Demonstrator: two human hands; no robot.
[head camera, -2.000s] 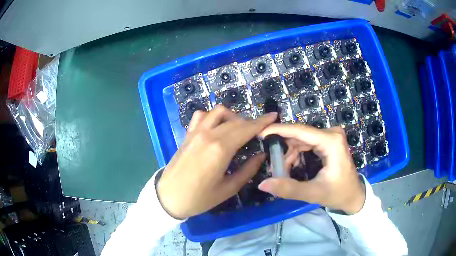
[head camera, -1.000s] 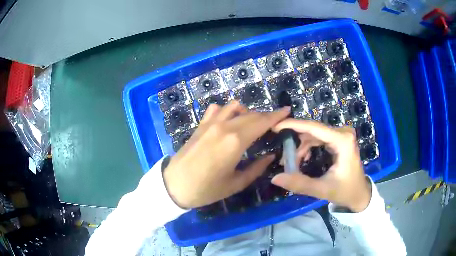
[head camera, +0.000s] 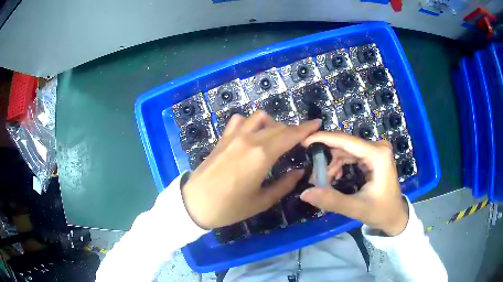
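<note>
A blue plastic tote (head camera: 144, 118) holds rows of small circuit boards (head camera: 226, 95), each with a round black lens. My right hand (head camera: 369, 182) grips a glue syringe (head camera: 320, 168) between thumb and fingers over the middle of the boards, its pale end towards me. The syringe tip is hidden. My left hand (head camera: 240, 168) is spread over the boards to the left, its index fingertip close to my right fingertips and beside a black lens. Whether it pinches anything is hidden. Both hands cover several boards.
The tote lies on a green bench top (head camera: 105, 143). Stacked blue totes (head camera: 485, 121) stand at the right. A red bin (head camera: 22, 96) and clear plastic bags (head camera: 41, 132) are at the left. A grey panel (head camera: 165, 27) runs along the back.
Both hands and the syringe have moved right across the boards, by roughly one column. The tote sits further left in view. Since one second ago almost nothing has moved.
</note>
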